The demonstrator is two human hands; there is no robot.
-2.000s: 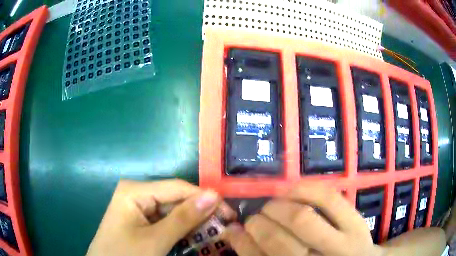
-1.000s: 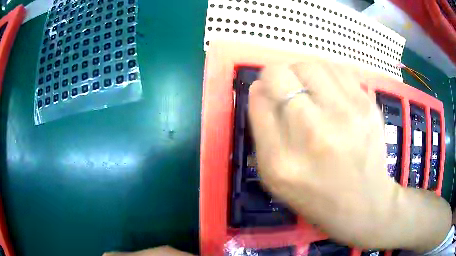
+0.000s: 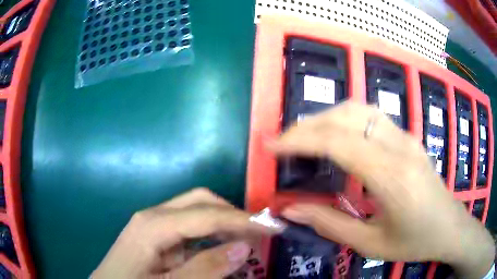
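Note:
My left hand (image 3: 180, 237), at the bottom centre, pinches a clear gasket sheet (image 3: 253, 267) that hangs over the lower phone row. A shiny white edge of the film shows by its fingertips. My right hand (image 3: 381, 180), blurred, is over the near-left phones with thumb and fingers spread; whether a small part is on a fingertip cannot be told. Under its fingers, a black phone (image 3: 316, 60) lies back side up, with a white label, in the top-left pocket of the red foam tray (image 3: 261, 125).
A spare gasket sheet (image 3: 136, 32) lies on the green bench (image 3: 136, 125) at upper left. A cream dotted sheet (image 3: 370, 24) runs along the tray's far edge. Orange tweezers (image 3: 462, 69) lie at upper right. Another red tray (image 3: 19, 136) stands at far left.
My right hand has lifted off the top-left phone, moved down towards me and opened. My left hand has come back fully into view with the film. The camera view has shifted.

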